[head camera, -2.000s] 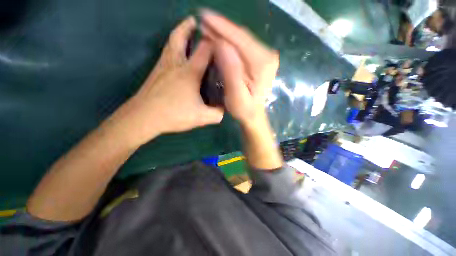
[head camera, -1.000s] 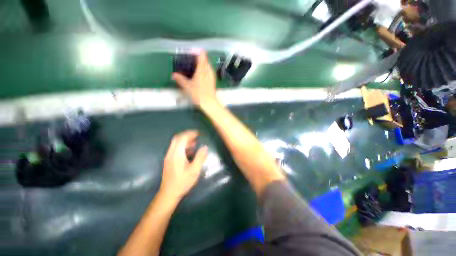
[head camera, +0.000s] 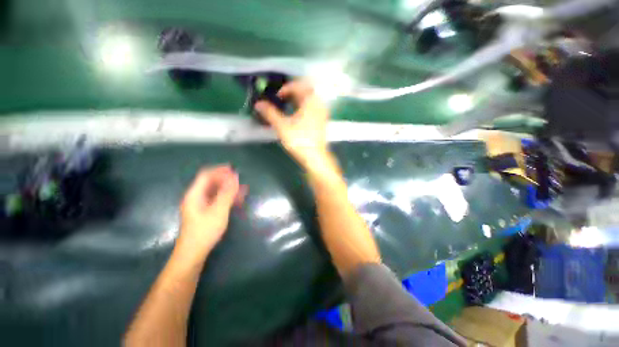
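Observation:
My right hand (head camera: 303, 125) reaches over the white rail, its thumb and fingers around a dark unit (head camera: 263, 88) with a small green spot, on the green belt. Blur hides its details. My left hand (head camera: 205, 207) is over the dark-green bench mat, its fingers curled; I cannot tell if something small is in them. Another black unit (head camera: 187, 76) stands on the belt farther left, partly crossed by a white cable.
A blurred cluster of dark parts with green spots (head camera: 51, 186) lies on the mat at left. The white rail (head camera: 183, 127) separates mat and belt. White paper (head camera: 453, 196) and a small black part (head camera: 463, 175) lie at right. Blue bins and cartons are at lower right.
The dark unit that was at my right hand now stands apart, farther left on the belt. My right hand is at another unit. My left hand has moved left and its fingers have curled more.

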